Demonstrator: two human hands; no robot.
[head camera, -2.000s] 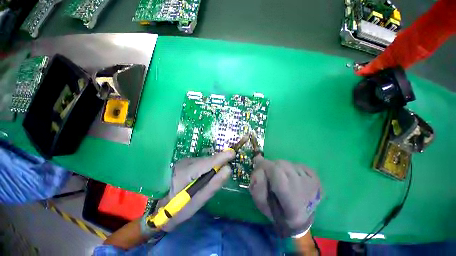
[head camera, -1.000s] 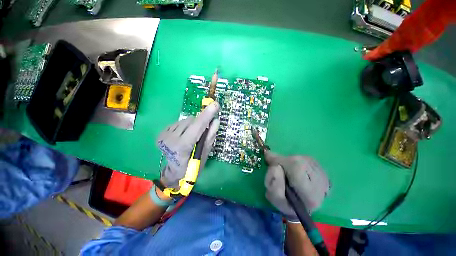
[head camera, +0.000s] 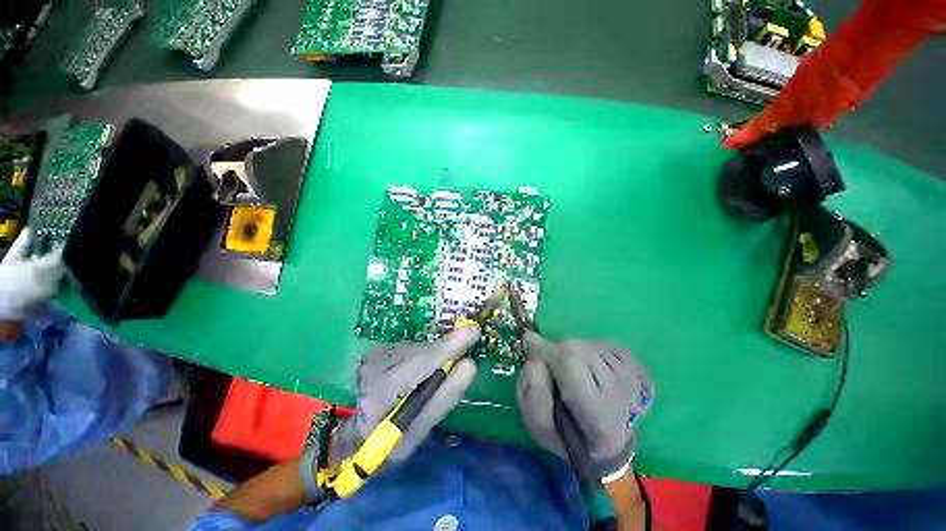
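Note:
A green circuit board (head camera: 415, 249) with dense silver joints lies flat on the green mat in front of me. My left hand (head camera: 413, 389), in a grey glove, holds a yellow-and-black soldering iron (head camera: 371, 456) at the board's near edge. My right hand (head camera: 586, 399), also gloved, holds a dark soldering iron (head camera: 573, 441). The two tips point inward and nearly meet over the lower right part of the board. I cannot tell whether they touch it. No solder wire can be made out.
Iron stands are at left (head camera: 251, 228) and right (head camera: 807, 311), with a black bin (head camera: 130, 223) at left. A black nozzle (head camera: 780, 171) on a red duct hangs at right. Boards (head camera: 358, 26) lie beyond the green mat (head camera: 643, 207). Another person's gloved hand (head camera: 31, 275) is at far left.
My left hand has brought the yellow iron from the board's far edge back to its lower right part. The right iron's tip is now beside it. Another person's hand has appeared at far left.

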